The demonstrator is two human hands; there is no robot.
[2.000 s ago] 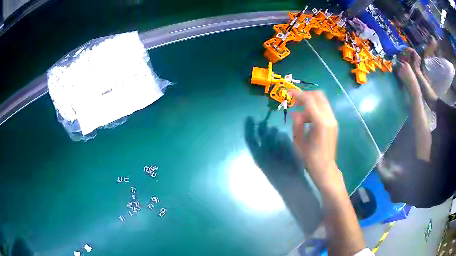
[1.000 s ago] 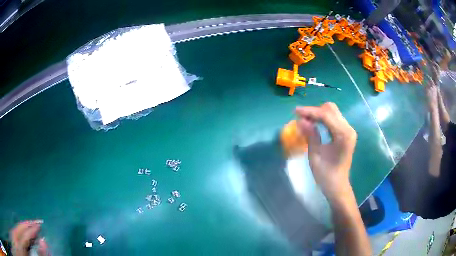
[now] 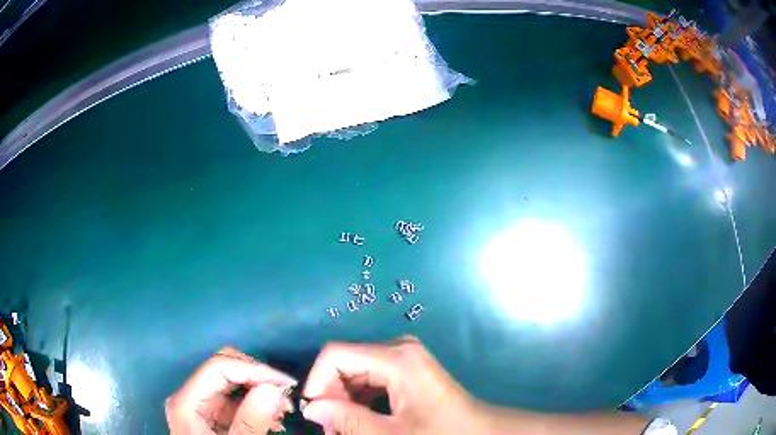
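Note:
My left hand [image 3: 230,397] and my right hand [image 3: 379,386] meet at the bottom edge, fingertips nearly touching. A thin dark wire lead [image 3: 299,401] shows between them. My right thumb and finger pinch it. My left thumb and finger are pinched close together; a tiny pale spot shows at their tips, but I cannot tell what they hold. No orange housing shows at my hands; the area below is cut off by the frame. Small clear clips [image 3: 364,294] lie scattered just beyond my hands.
A clear bag with a white sheet [image 3: 340,72] lies at the far side by the grey rail [image 3: 128,81]. One orange housing [image 3: 614,109] lies at the right, near grouped orange housings [image 3: 672,42]. More orange housings [image 3: 30,395] lie at far left. A blue stool [image 3: 702,374] stands lower right.
My right hand has moved from the orange housings at the right to the bottom centre, beside my left hand. The blurred orange housing near it is out of sight. The view has shifted left.

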